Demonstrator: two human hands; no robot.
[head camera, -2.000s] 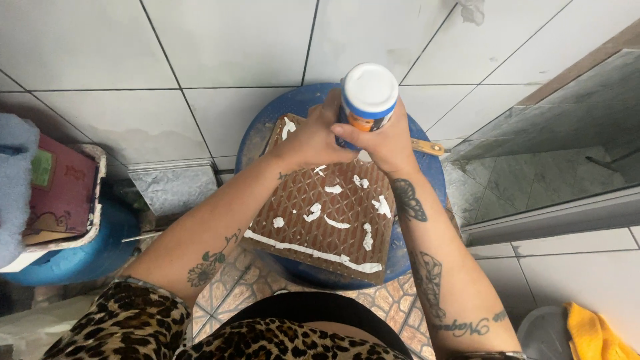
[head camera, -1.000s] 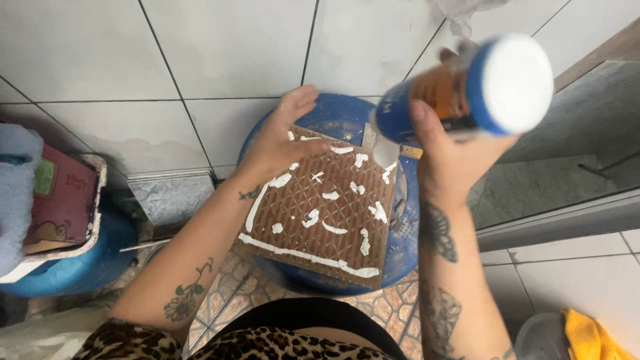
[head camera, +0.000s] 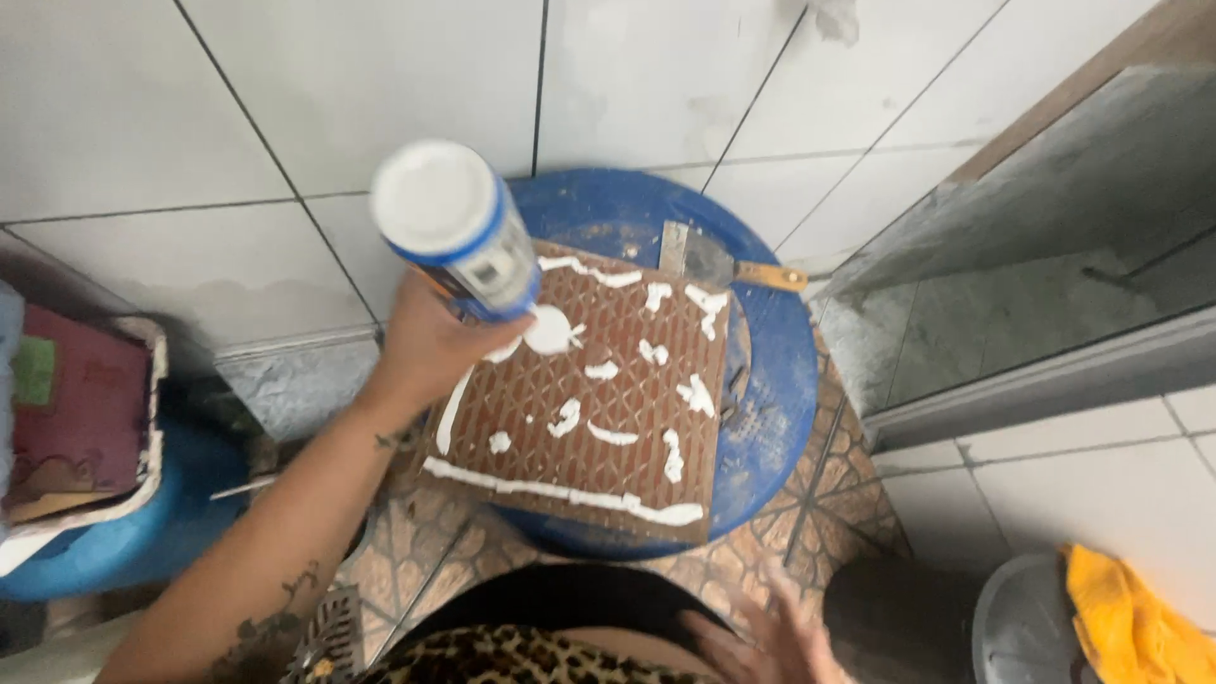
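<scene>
My left hand (head camera: 442, 347) grips a blue and white plastic bottle (head camera: 456, 228), tipped with its white base up and its pale nozzle low over the upper left of a brown ceramic tile (head camera: 532, 437). The tile lies ribbed back up on a round blue lid or stool top (head camera: 779, 380), with white adhesive in strips near its edges and in dabs across the middle. A putty knife with a wooden handle (head camera: 771, 275) rests beyond the tile's upper right corner. My right hand (head camera: 769, 632), blurred and empty with its fingers apart, is low near my body.
White wall tiles (head camera: 655, 76) rise just behind the blue surface. At left, a bin or basket (head camera: 152, 427) holds a maroon object above a blue container. A metal-framed glass panel (head camera: 1026, 361) borders the right. A yellow cloth (head camera: 1130, 617) hangs over a grey bucket at lower right.
The bottle has passed from my right hand to my left and moved to the tile's upper left. My right hand has dropped toward my body. A white strip now shows along the tile's top edge.
</scene>
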